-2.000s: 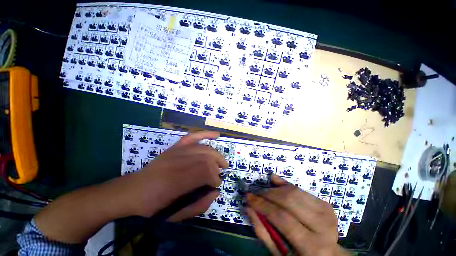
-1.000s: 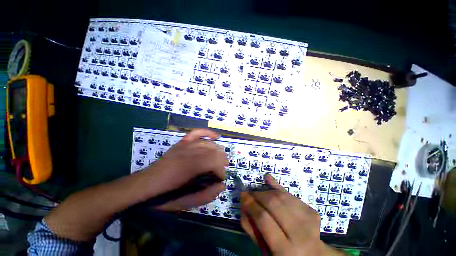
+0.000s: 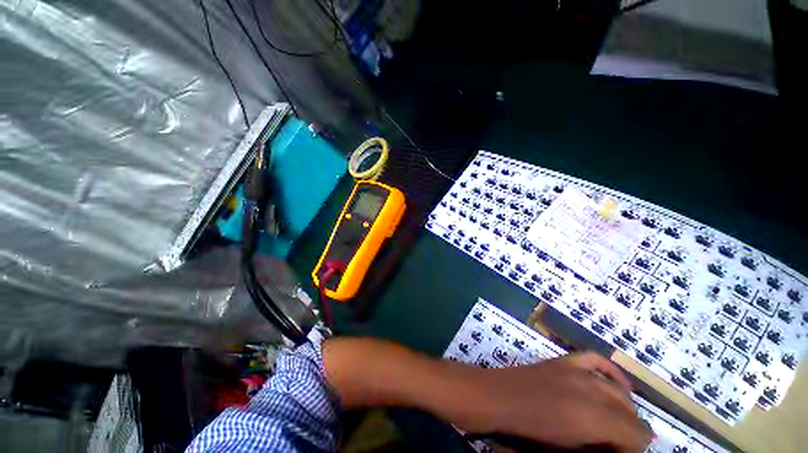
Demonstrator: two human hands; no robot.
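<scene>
My left hand reaches in from the lower left in a checked blue sleeve and lies over the front white keyboard board, palm down with fingers bent. What it may hold is hidden under the hand. Only the board's upper left part and a strip beside the fingers show. My right hand is out of the picture. A second white keyboard board with rows of black marks lies behind, tilted down to the right, with a pale handwritten note on it.
A yellow-orange multimeter with a red lead lies left of the boards. A yellowish tape roll sits above it. A teal box with black cables stands beside silver sheeting. A cream panel shows at lower right.
The view has swung left, so the boards and my left hand appear further right. My right hand, the black pile and the white sheet have left the picture. The teal box and sheeting have appeared.
</scene>
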